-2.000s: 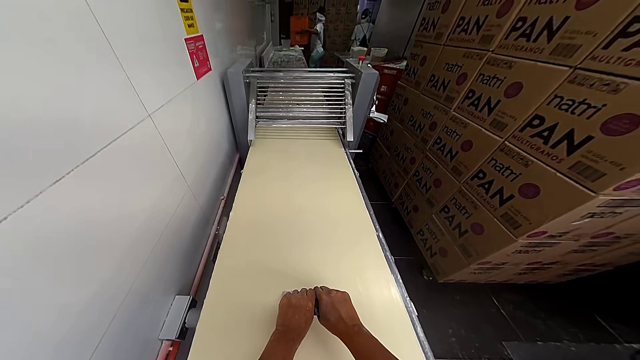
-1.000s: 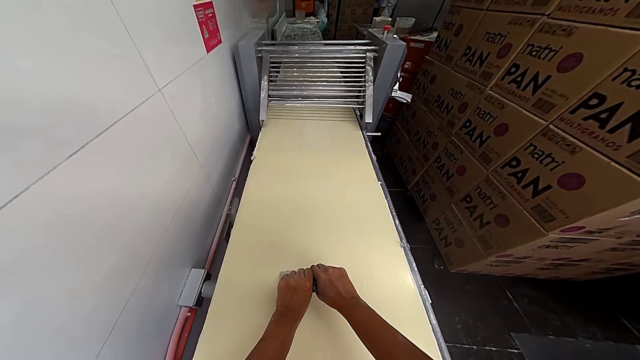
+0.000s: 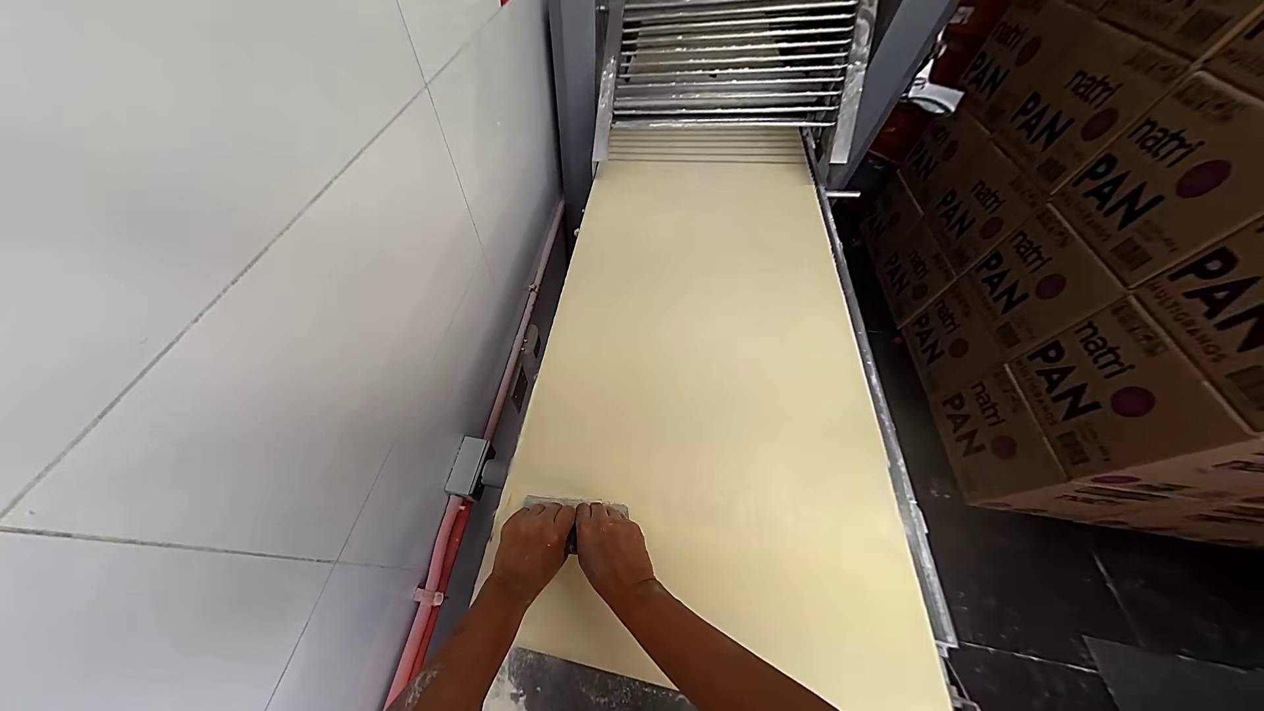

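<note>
A long pale sheet of dough [image 3: 711, 355] lies on the narrow bed of a dough sheeter and runs up beneath its wire guard [image 3: 731, 69]. Close to the sheet's left edge, low in the view, my left hand [image 3: 536, 543] and my right hand [image 3: 609, 548] sit side by side. Both are closed on a flat scraper [image 3: 573, 502] with a dark handle, whose pale edge shows just past the knuckles. The fingers hide most of the tool. Below the wrists the dough ends, and a floury dark surface [image 3: 583, 686] shows.
A white panelled wall [image 3: 247, 296] stands close on the left, with pink-red pipes [image 3: 439, 573] and a grey junction box [image 3: 468, 466] along it. Stacked cardboard boxes [image 3: 1096, 370] rise on the right above a dark tiled floor [image 3: 1027, 592]. A metal rail [image 3: 894, 454] edges the bed.
Both hands, with the scraper, have moved left across the dough to near its left edge. The view has tipped downward, so the dough's near end now shows.
</note>
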